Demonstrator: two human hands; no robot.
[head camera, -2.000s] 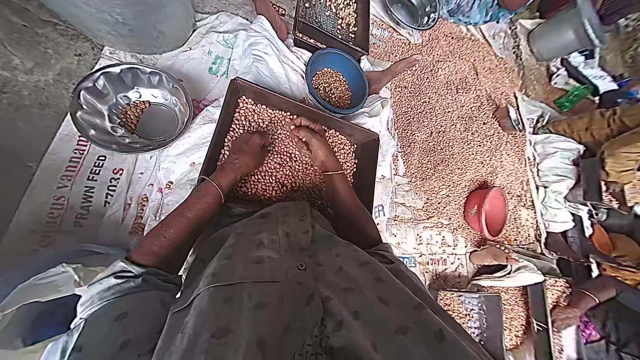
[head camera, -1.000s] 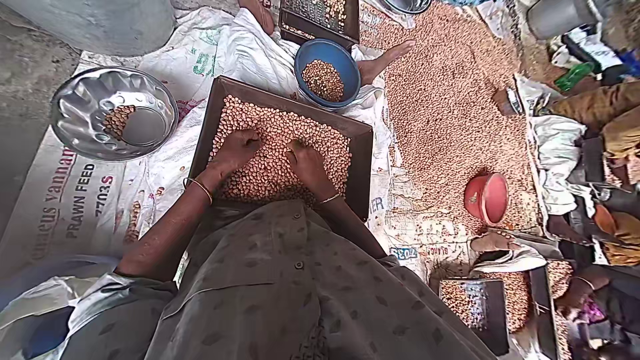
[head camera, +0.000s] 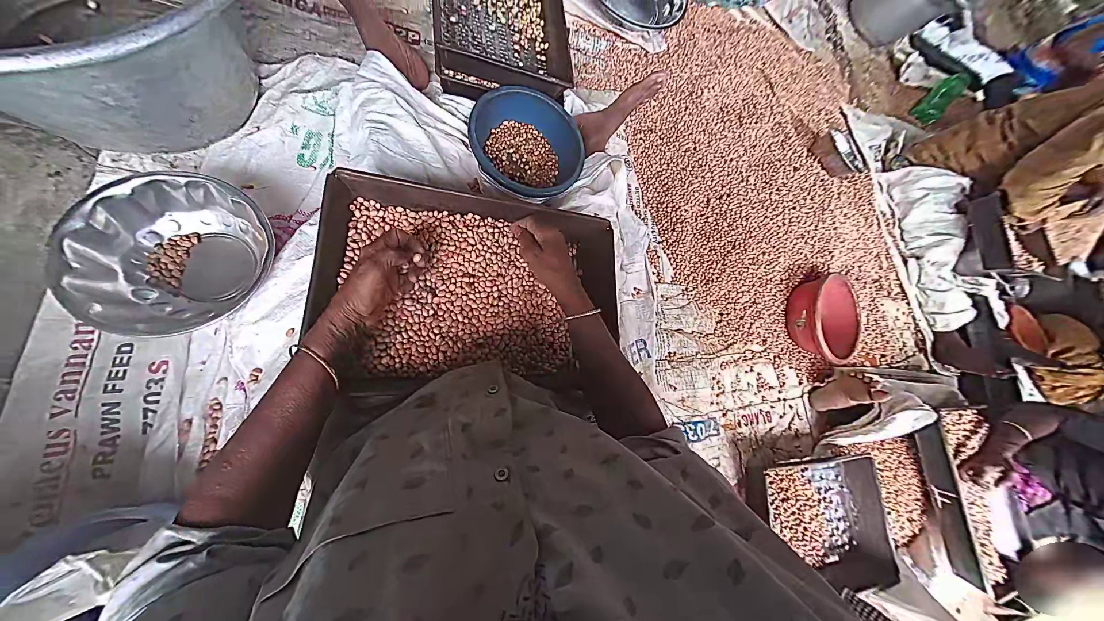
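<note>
A dark rectangular tray (head camera: 321, 267) filled with pinkish shelled nuts, probably peanuts (head camera: 470, 297), rests against my lap. Over the tray's left part, my left hand (head camera: 379, 276) has its fingers curled, with a pale nut at the fingertips. My right hand (head camera: 548, 254) reaches into the right part of the nuts; its fingers point down and are partly hidden, so whether it holds any cannot be told. Beyond the tray's far edge stands a blue plastic bowl (head camera: 483, 129) with darker nuts in it. A fluted steel bowl (head camera: 95, 267) with a few brownish nuts lies left of the tray.
A large metal tub (head camera: 190, 95) stands at the upper left. Another person's bare foot (head camera: 617, 112) is beside the blue bowl, near a second tray (head camera: 448, 52). Nuts (head camera: 742, 172) cover the sacking at right, with a red bucket (head camera: 837, 319). Other people and trays (head camera: 875, 535) are along the right.
My left hand has lifted off the nuts, its fingers curled with a nut at their tips. My right hand has moved toward the tray's far right part.
</note>
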